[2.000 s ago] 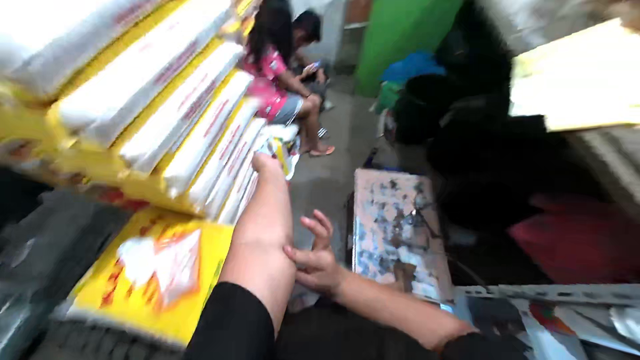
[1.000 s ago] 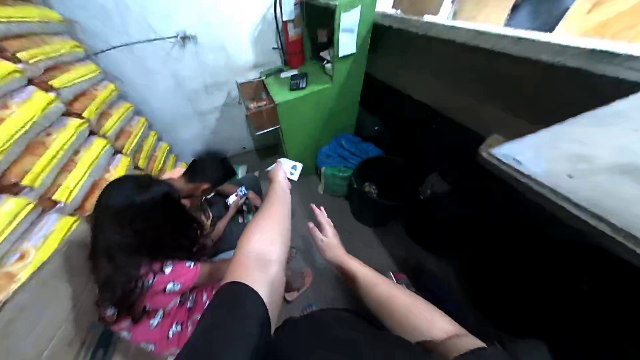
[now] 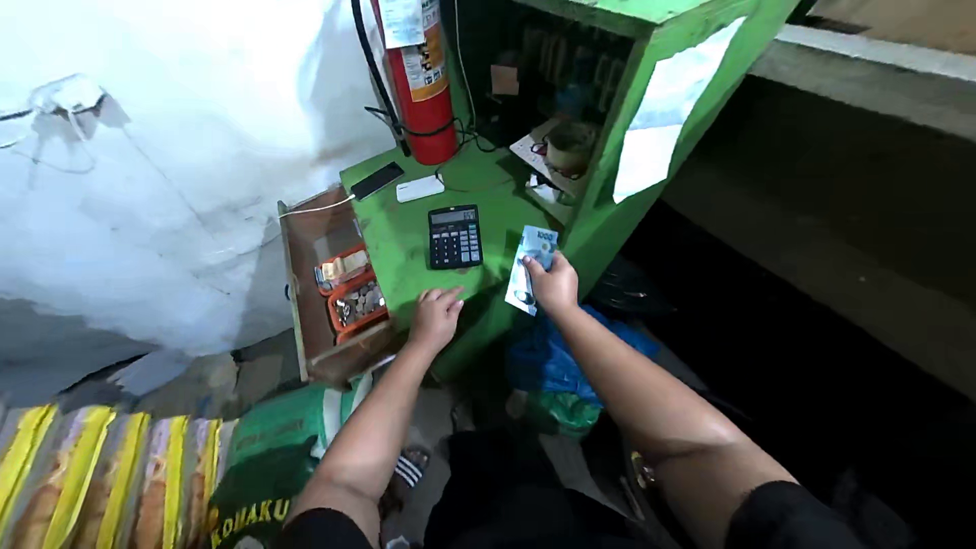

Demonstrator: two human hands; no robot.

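Observation:
My right hand (image 3: pixel 555 280) holds a light blue banknote (image 3: pixel 537 252) between thumb and fingers, at the right edge of the green desk (image 3: pixel 404 252). My left hand (image 3: pixel 437 316) hovers at the desk's front edge with its fingers partly bent and nothing in it. Between and beyond the hands lies a black calculator (image 3: pixel 455 237). Behind it are a dark smartphone (image 3: pixel 377 181) with a white cable and a white device (image 3: pixel 420 188). To the left, a wooden drawer (image 3: pixel 296 305) stands pulled out, with orange trays of coins (image 3: pixel 359 305) and folded banknotes (image 3: pixel 345 268) inside.
A red fire extinguisher (image 3: pixel 425 107) stands at the desk's back, beside a green shelf (image 3: pixel 648 99) with papers. Blue plastic bags (image 3: pixel 545 362) lie below on the right. A green sack (image 3: pixel 278 450) and stacked yellow-striped packs (image 3: pixel 99 473) are at lower left. A ledge (image 3: pixel 877 84) runs upper right.
The view has swung and come up close to the green desk. The two people seated on the left a second ago are out of view. My left hand is now over the desk's front edge.

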